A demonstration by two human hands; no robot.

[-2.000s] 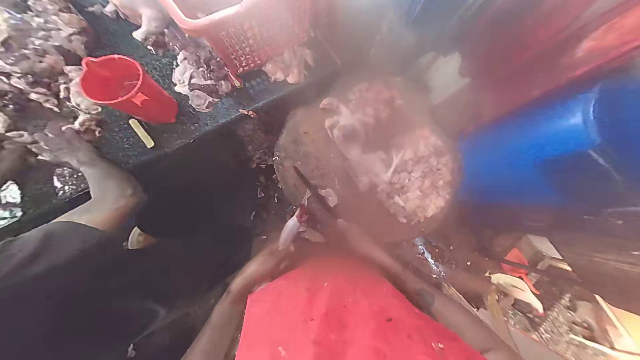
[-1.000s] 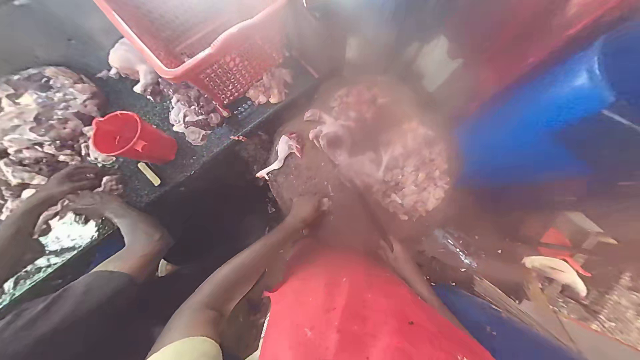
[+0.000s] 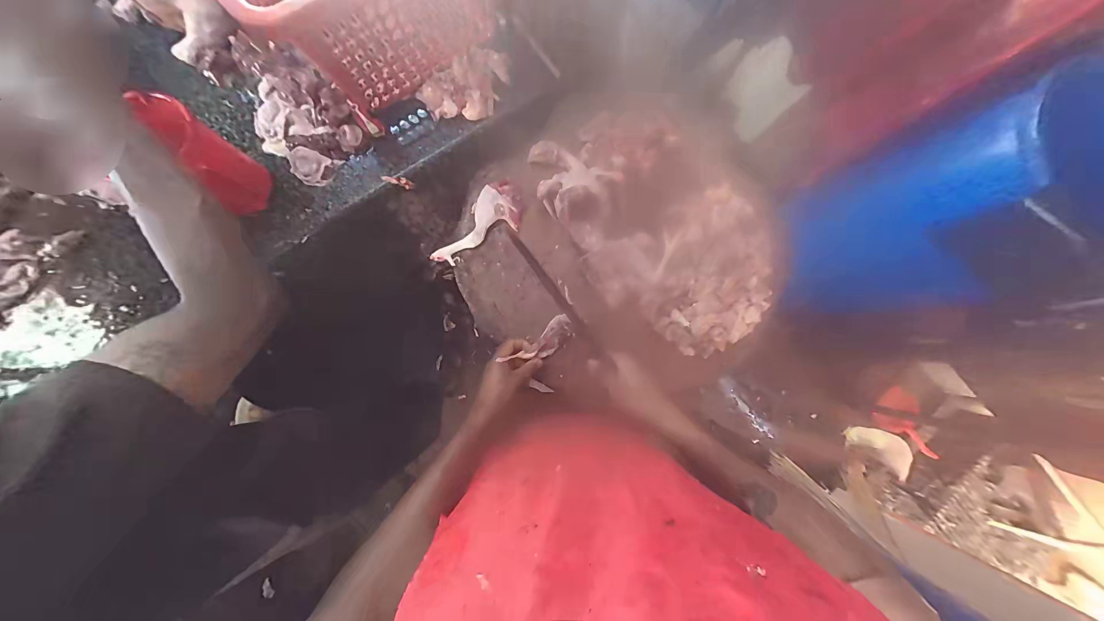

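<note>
My left hand [image 3: 515,362] holds a small piece of raw poultry [image 3: 549,338] over the near edge of a round chopping block [image 3: 500,289]. My right hand [image 3: 614,373], blurred by haze on the view, is closed around a knife [image 3: 548,278] whose dark blade points away and to the left. Near the blade's tip a poultry leg [image 3: 490,220] lies on the block's far left part. A whole-looking raw bird [image 3: 586,190] and a heap of chopped meat [image 3: 720,276] cover the right side.
A co-worker's arm [image 3: 203,276] reaches over the dark counter [image 3: 345,203] at left. On it stand a red plastic jug [image 3: 207,155], a pink perforated basket [image 3: 379,52] and meat piles [image 3: 302,121]. A blue barrel [image 3: 914,207] lies right; scraps [image 3: 975,500] litter the lower right.
My left hand, without a visible piece a second ago, now holds a poultry piece. The knife blade now shows clearly across the block. The co-worker's arm has moved up over the counter, near the jug.
</note>
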